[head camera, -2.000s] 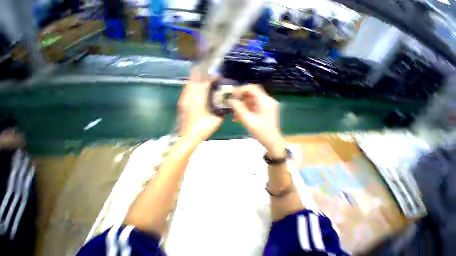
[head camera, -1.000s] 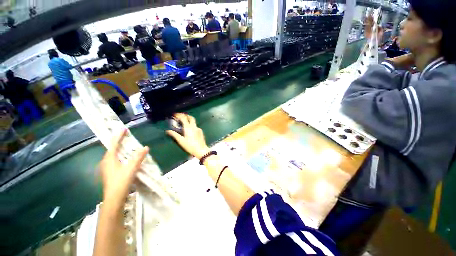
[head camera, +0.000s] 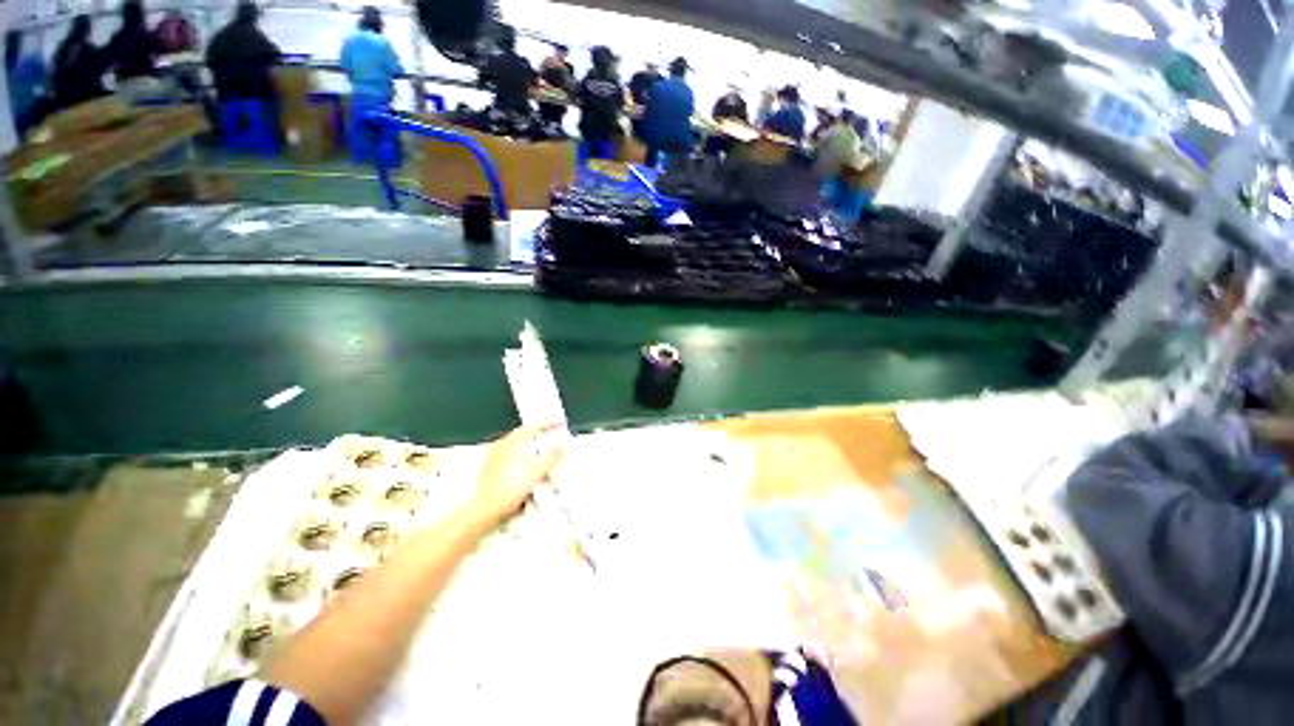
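My left hand (head camera: 518, 468) grips a narrow white blister tray (head camera: 537, 380), held upright on edge above the white work sheet (head camera: 625, 518). A black cylindrical housing (head camera: 659, 376) stands on the green belt, a pale ring showing at its top end. My right hand (head camera: 695, 698) is cut off at the bottom edge and blurred, with a dark band at the wrist; its fingers are not visible. Stacked blister trays (head camera: 315, 535) lie at the left under my left forearm, their round pockets holding cream rims with dark centres.
The green conveyor belt (head camera: 426, 333) runs across, with a small white scrap (head camera: 284, 397) on it. Black parts (head camera: 667, 255) are piled beyond. A person in a grey sleeve (head camera: 1199, 567) sits at the right beside another pocketed tray (head camera: 1043, 567). A metal post (head camera: 1164, 284) stands at the right.
The view has turned left. My right hand has drawn back from over the belt to the bottom edge. The housing now stands on the belt. The left hand still holds the tray.
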